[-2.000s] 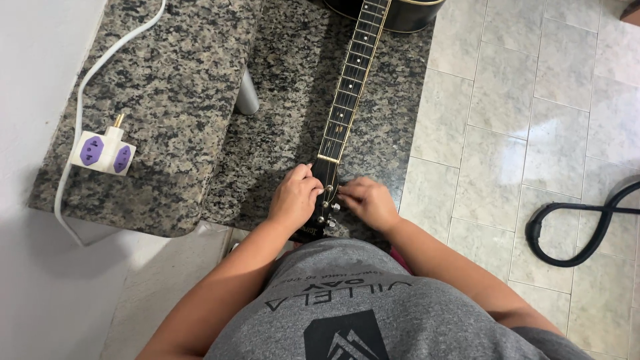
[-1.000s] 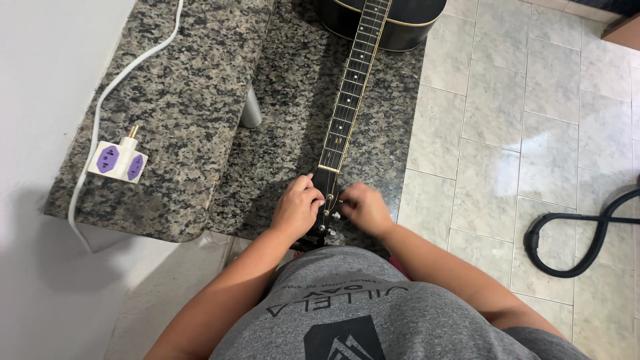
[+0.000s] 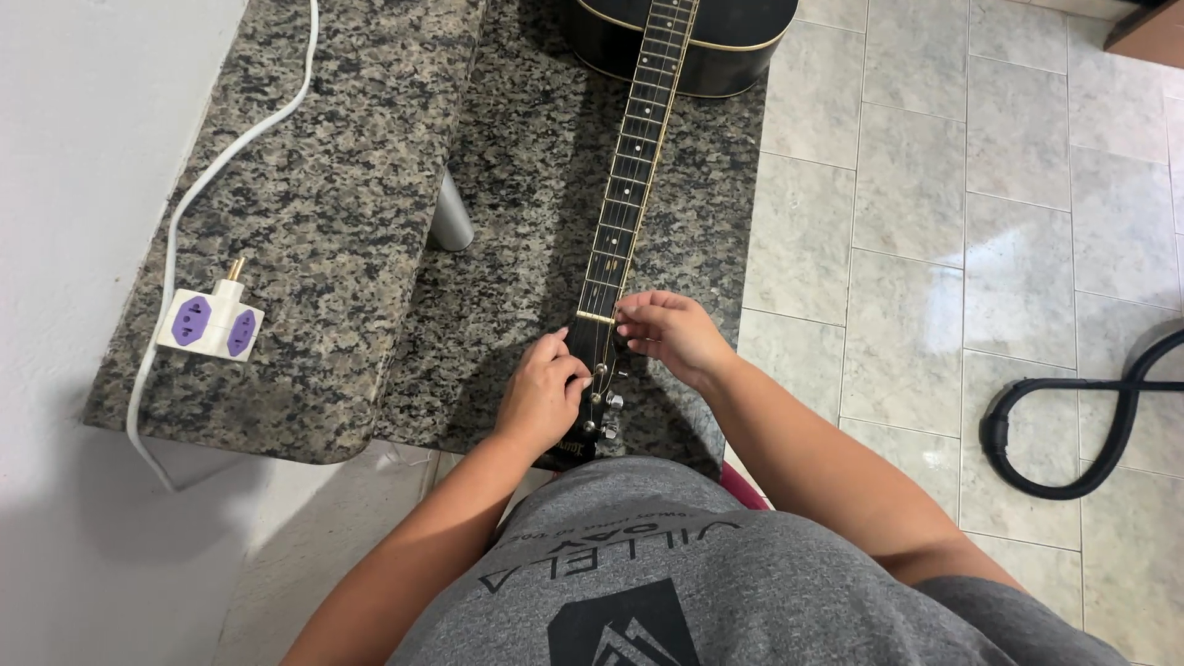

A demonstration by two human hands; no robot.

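A black acoustic guitar (image 3: 731,69) lies on a granite surface, its neck (image 3: 629,185) pointing toward me. My left hand (image 3: 541,393) rests at the left side of the headstock (image 3: 583,342), fingers curled over its edge near the tuning posts. My right hand (image 3: 673,335) is at the right end of the pale nut (image 3: 595,317), thumb and fingertips close together; whether a string is pinched between them is too small to tell. Metal tuning pegs (image 3: 613,400) stick out on the headstock's right side, below my right hand.
A higher granite slab (image 3: 305,277) on the left carries a white plug adapter (image 3: 211,321) with purple sockets and a white cable (image 3: 199,190). A metal leg (image 3: 451,213) stands beside it. On the tiled floor (image 3: 906,305) at right lies a looped black hose (image 3: 1054,384).
My right hand has moved from beside the tuning pegs up the headstock to the nut. My left hand stays at the headstock's left side.
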